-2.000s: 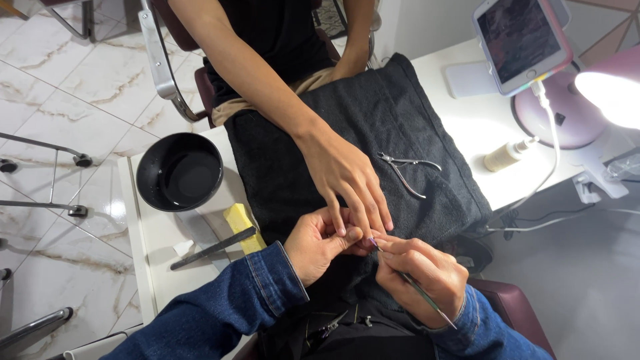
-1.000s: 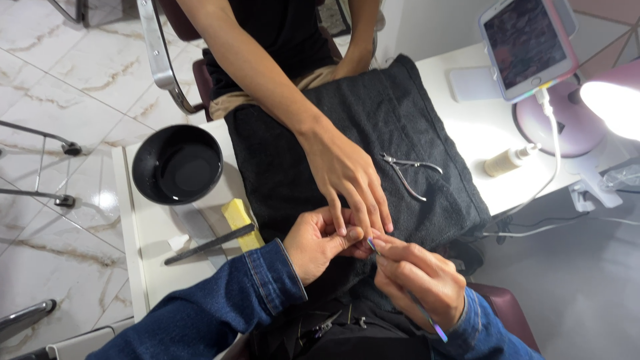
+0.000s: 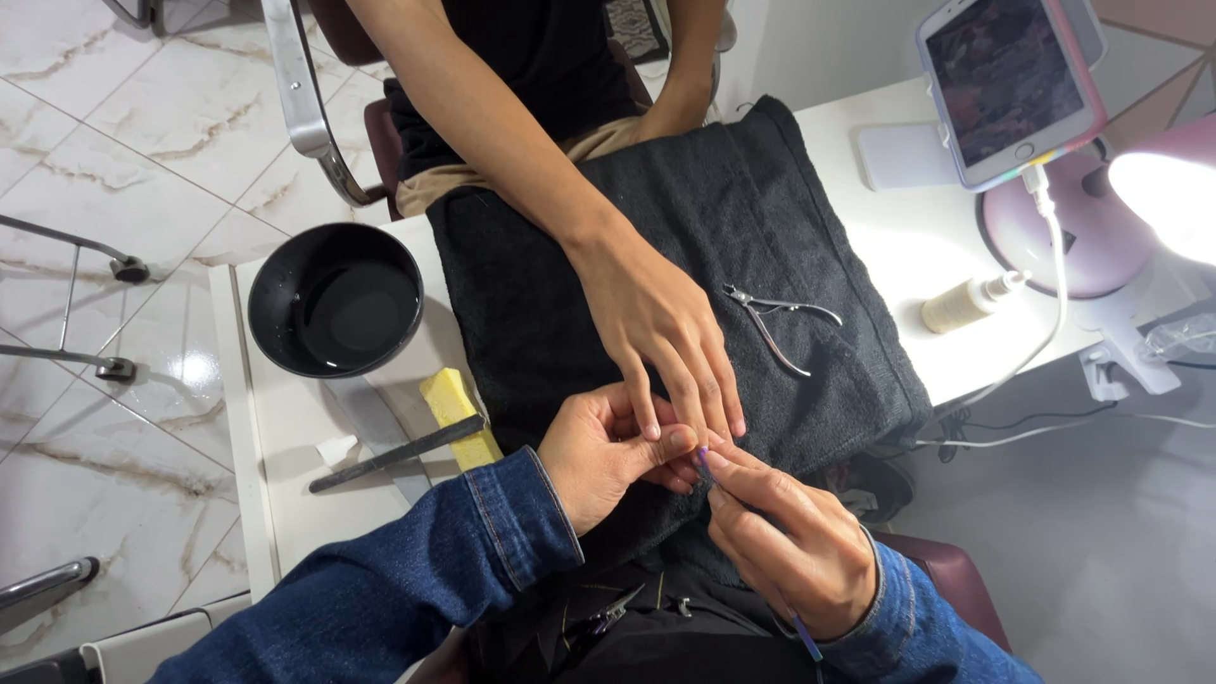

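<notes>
Another person's hand (image 3: pixel 655 313) lies palm down over a black towel (image 3: pixel 798 209), fingers toward me. My left hand (image 3: pixel 613 456) pinches one of its fingertips between thumb and fingers. In my right hand (image 3: pixel 793 541) is a slim metal manicure tool (image 3: pixel 806 636) with a purple-blue sheen; its tip touches or nearly touches the held fingertip's nail. Silver cuticle nippers (image 3: pixel 779 323) rest on the towel to the right of the person's hand. A dark nail file (image 3: pixel 394 454) leans across a yellow block (image 3: pixel 461 418) on the left.
A black bowl of liquid (image 3: pixel 337 299) stands on the white table (image 3: pixel 323 532) at left. On the right are a small bottle (image 3: pixel 969 302), a phone on a stand (image 3: pixel 1012 85), its white cable and a lit lamp (image 3: pixel 1173 204). Metal tools (image 3: pixel 608 613) lie on my dark lap.
The tool in my right hand has changed its angle; its rear end points more steeply down than two seconds ago. My left hand keeps its hold on the person's finger.
</notes>
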